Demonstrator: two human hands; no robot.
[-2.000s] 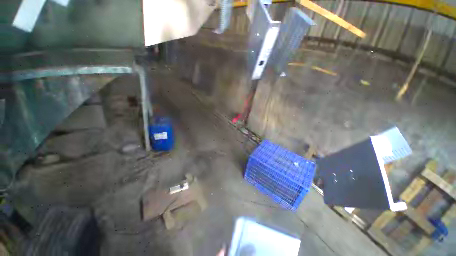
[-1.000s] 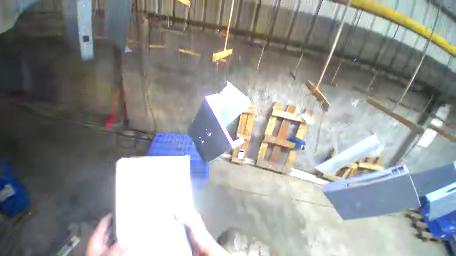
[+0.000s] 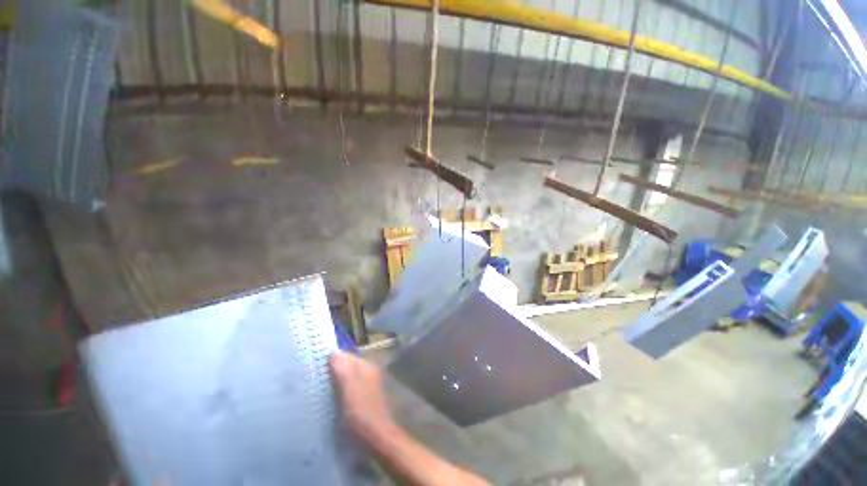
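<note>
A light grey sheet-metal panel [image 3: 214, 394] with rows of small holes along its right side is held up in the air at the lower left. My right hand [image 3: 359, 389] grips its right edge, with the forearm coming from the bottom. My left hand is not in view. A large folded grey panel [image 3: 490, 356] with bent white edges hangs just right of my right hand. Another light grey panel [image 3: 433, 275] is behind it.
Thin rods with rusty-brown crossbars [image 3: 608, 207] hang overhead below a yellow rail [image 3: 570, 38]. A hanging grey panel [image 3: 57, 104] is at the upper left. Wooden pallets [image 3: 578, 271] stand by the wall. More hanging panels [image 3: 680, 308] and blue items [image 3: 837, 332] are at the right.
The view has swung right and up. The held panel has risen and tilted at the left. The folded hanging panel looks nearer. My left hand has gone out of view.
</note>
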